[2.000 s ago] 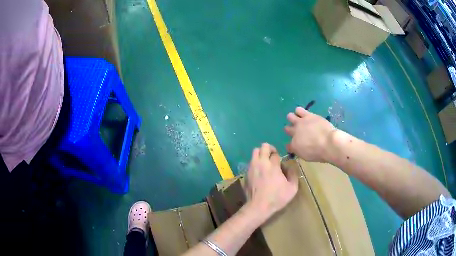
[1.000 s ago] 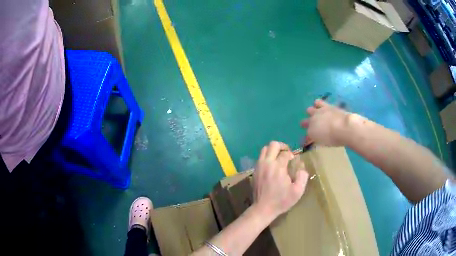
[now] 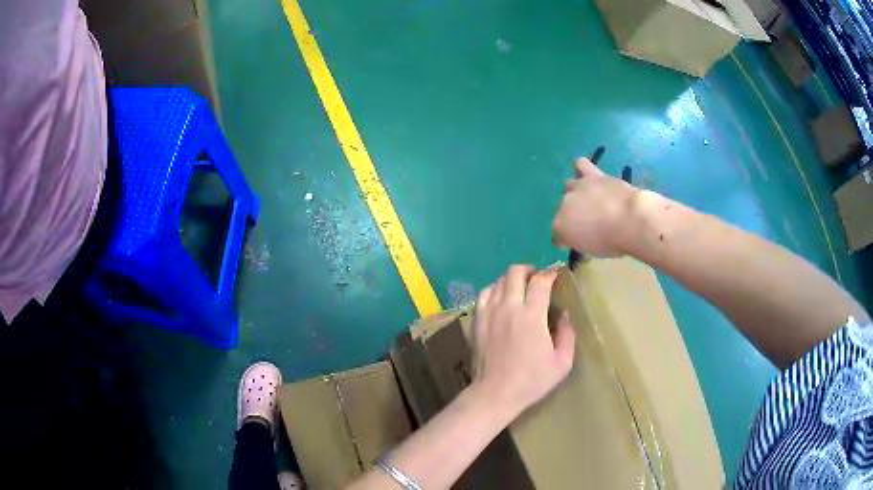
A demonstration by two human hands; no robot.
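A closed brown carton (image 3: 565, 421) stands on the floor in front of me, with clear tape (image 3: 622, 383) along its top seam. My left hand (image 3: 522, 340) presses on the carton top near the far edge, fingers at the seam; nothing is seen in it. My right hand (image 3: 598, 211) is in a fist at the far end of the seam, around a dark tool (image 3: 597, 155). Two dark ends of the tool stick out above the fist, and a dark tip shows below it at the carton edge.
A blue plastic stool (image 3: 167, 191) stands at left beside a person in a pink top (image 3: 48, 144). A pink shoe (image 3: 258, 392) and a smaller carton (image 3: 335, 412) are at lower left. An open carton (image 3: 670, 33) stands at upper right. A yellow line (image 3: 359, 163) crosses the green floor.
My right fist has moved slightly up and away along the far end of the carton, and the tool's dark ends now show clearly. My left hand stays on the carton top.
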